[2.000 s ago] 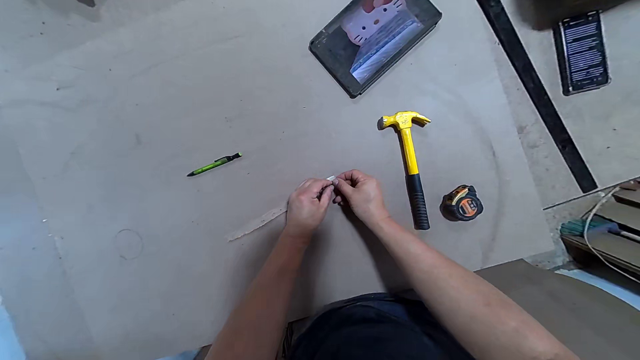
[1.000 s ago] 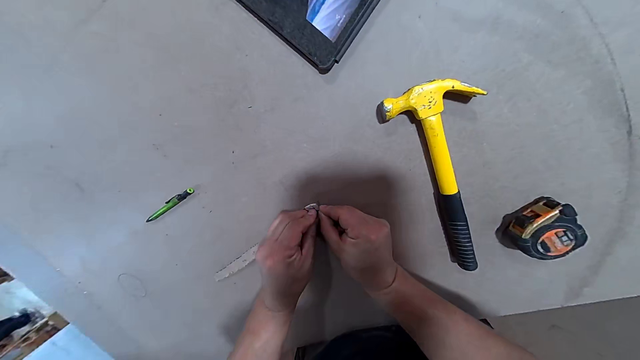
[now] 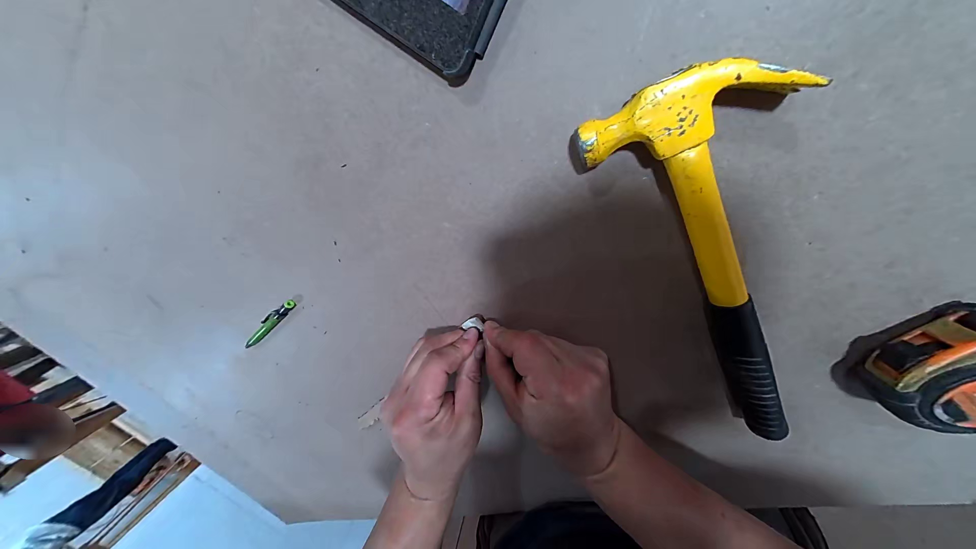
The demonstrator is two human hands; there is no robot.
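Near the lower middle of the table, my left hand (image 3: pixel 436 400) pinches a small whitish piece (image 3: pixel 473 325) between thumb and fingers. The fingertips of my right hand (image 3: pixel 555 385) meet it at the same piece. Part of a pale thin strip (image 3: pixel 371 414) shows on the table left of my left hand; whether it joins the held piece is hidden. To the right lies a claw hammer (image 3: pixel 705 206) with a yellow head and black grip. A green pen (image 3: pixel 271 324) rests to the left.
A tape measure (image 3: pixel 934 370) sits at the right edge. The corner of a dark-cased tablet (image 3: pixel 435 34) reaches in at the top. Beyond the table's left edge, another person's dark-clad leg (image 3: pixel 114 484) and a red garment (image 3: pixel 15 404) show beside wooden pieces.
The view has moved closer and turned. Both hands stay together at the small piece, and less of the pale strip shows left of my left hand than before.
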